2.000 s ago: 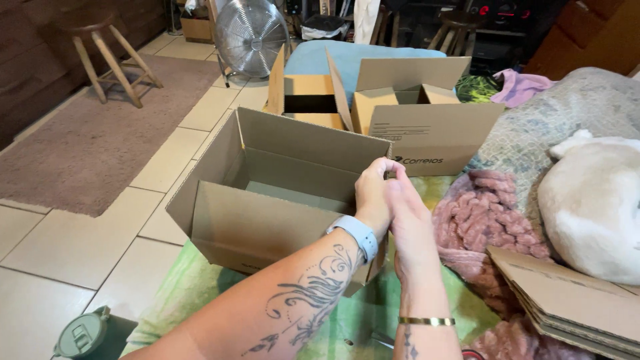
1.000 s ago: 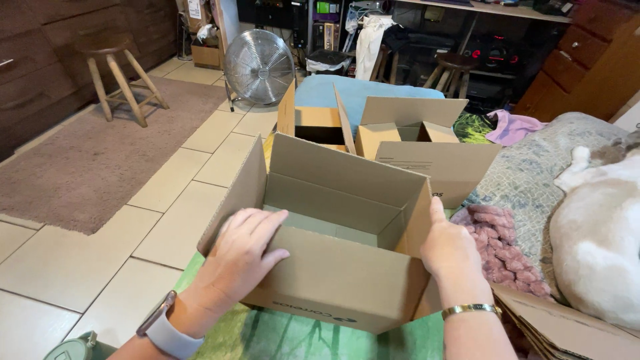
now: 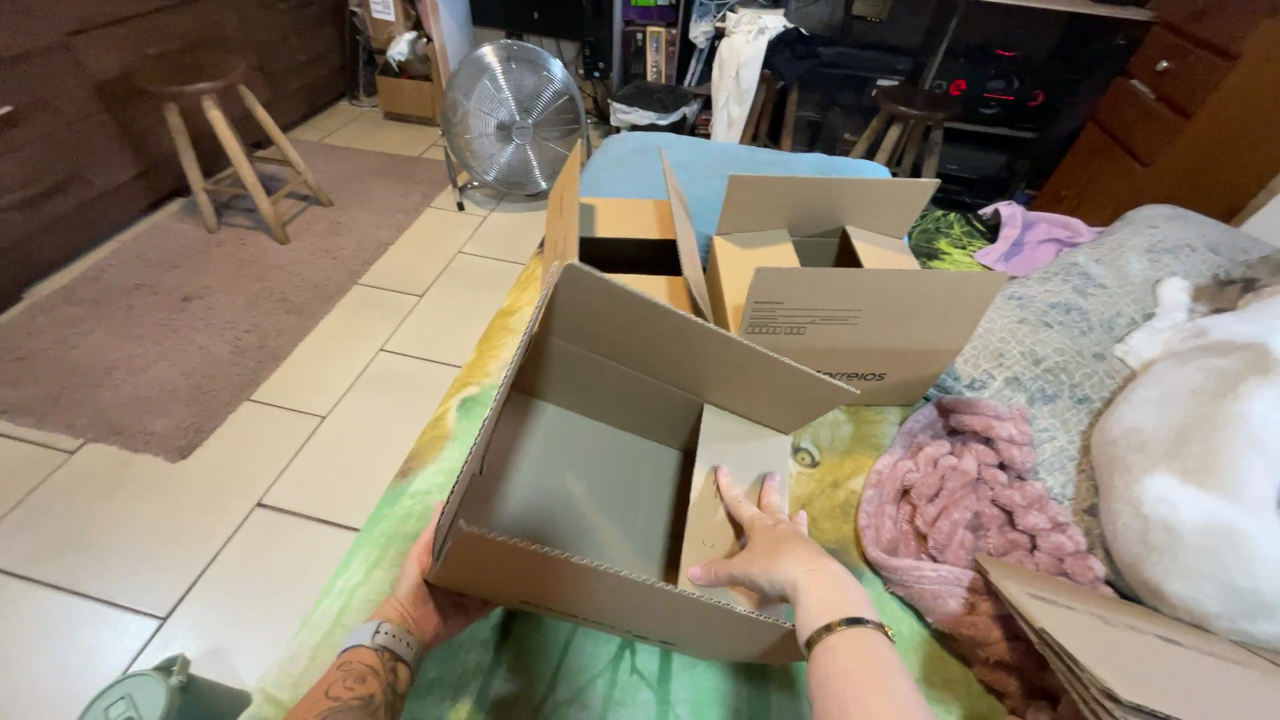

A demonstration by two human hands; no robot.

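An open-topped cardboard box (image 3: 600,350) sits tilted toward me on a green and yellow printed cloth. My left hand (image 3: 430,590) grips its near left corner from outside, some fingers hidden beneath the box. My right hand (image 3: 765,545) lies with spread fingers on the right end flap (image 3: 735,500), which is folded inward. Behind stand two more open boxes: a narrow one (image 3: 630,215) with upright flaps, and a wider one (image 3: 870,320) bearing print on its side.
Flat cardboard sheets (image 3: 1150,640) lie at lower right beside a pink knitted blanket (image 3: 960,490). A white and tan animal (image 3: 1200,450) rests at right. A green lidded container (image 3: 165,695) is at lower left. A metal fan (image 3: 515,118) and wooden stool (image 3: 230,150) stand on the floor.
My left hand has moved from the box's near flap to its outer left corner. My right hand has gone from the right corner onto the end flap, now folded inward. The near flap no longer leans outward.
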